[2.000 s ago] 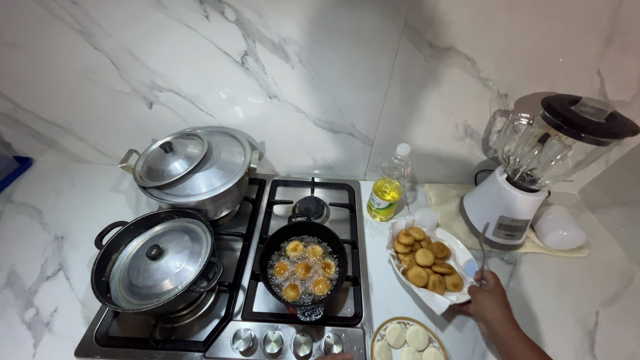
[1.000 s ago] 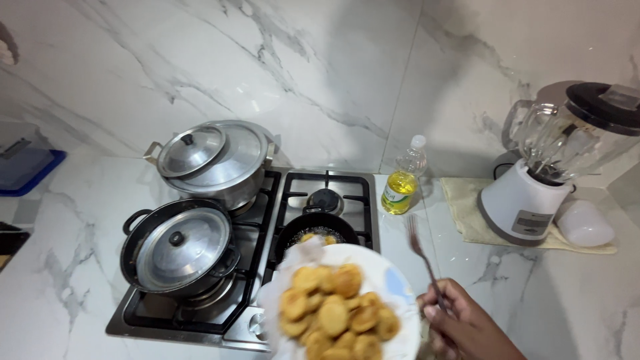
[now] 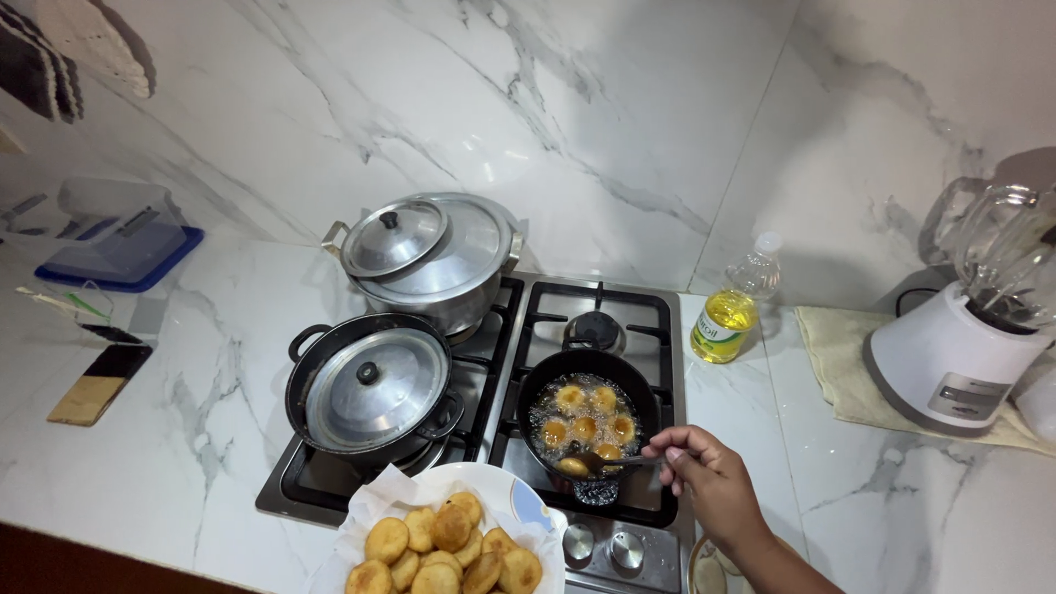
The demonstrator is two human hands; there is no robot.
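Note:
My right hand [image 3: 701, 474] grips the handle of a fork [image 3: 619, 460], whose head is in the small black frying pan [image 3: 643, 388] at a round dough piece [image 3: 572, 468] near the pan's front. Several browning dough pieces bubble in the oil around it. A white plate [image 3: 487, 477] lined with paper and piled with golden fried rounds [image 3: 450, 528] is at the bottom, in front of the stove. My left hand is not in view; whether it holds the plate is hidden.
On the gas stove [image 3: 681, 487] stand a lidded black pan [image 3: 375, 396] and a lidded aluminum pot [image 3: 470, 289]. An oil bottle [image 3: 726, 322] and a blender [image 3: 957, 355] are to the right. A plate of pale dough [image 3: 701, 569] lies near my right forearm; a blue-edged plastic container [image 3: 124, 256] is far left.
The plate of fried rounds has moved left from beside the stove to its front. My right hand has brought the fork down into the frying pan. The view has shifted left.

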